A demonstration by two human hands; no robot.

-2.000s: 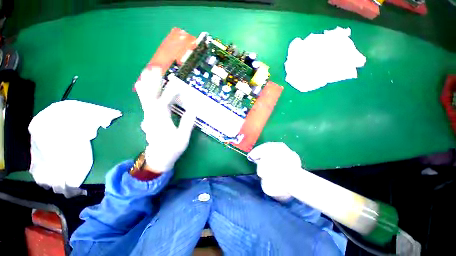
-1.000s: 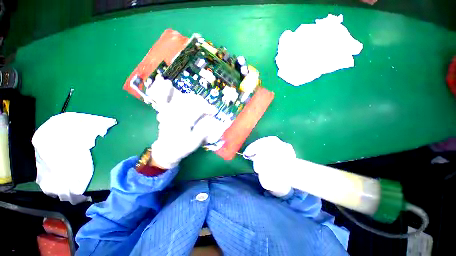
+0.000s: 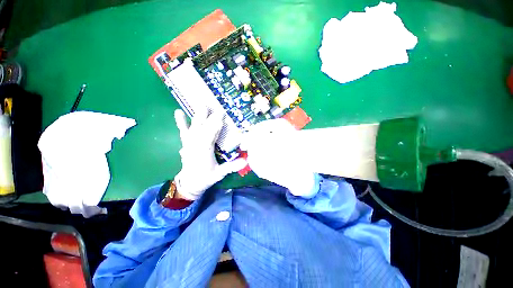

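Note:
The green circuit board [image 3: 230, 84] lies tilted on a red-orange pad [image 3: 194, 39], its silver-white heatsink [image 3: 194, 87] along the edge nearer me. My left hand [image 3: 202, 149], in a white glove, has its fingers over the heatsink's near end and its thumb by the board's near corner. My right hand [image 3: 281, 154], also white-gloved, grips the dispensing syringe [image 3: 349, 151], a thick whitish barrel with a green cap [image 3: 402, 153] at its rear. The syringe points left at the board's near corner. Its needle tip is hidden by my hands.
Crumpled white cloths lie at the left [image 3: 79, 157] and upper right [image 3: 365, 45] of the green bench [image 3: 135, 67]. A thin dark stick [image 3: 79, 97] lies above the left cloth. A black box [image 3: 25, 135] stands at the left edge. A clear hose [image 3: 484, 228] loops at the right.
The board and pad have turned and shifted slightly up the bench. My right hand has moved up and left to the board's near corner, and the syringe now lies more level. My left hand has uncovered much of the heatsink.

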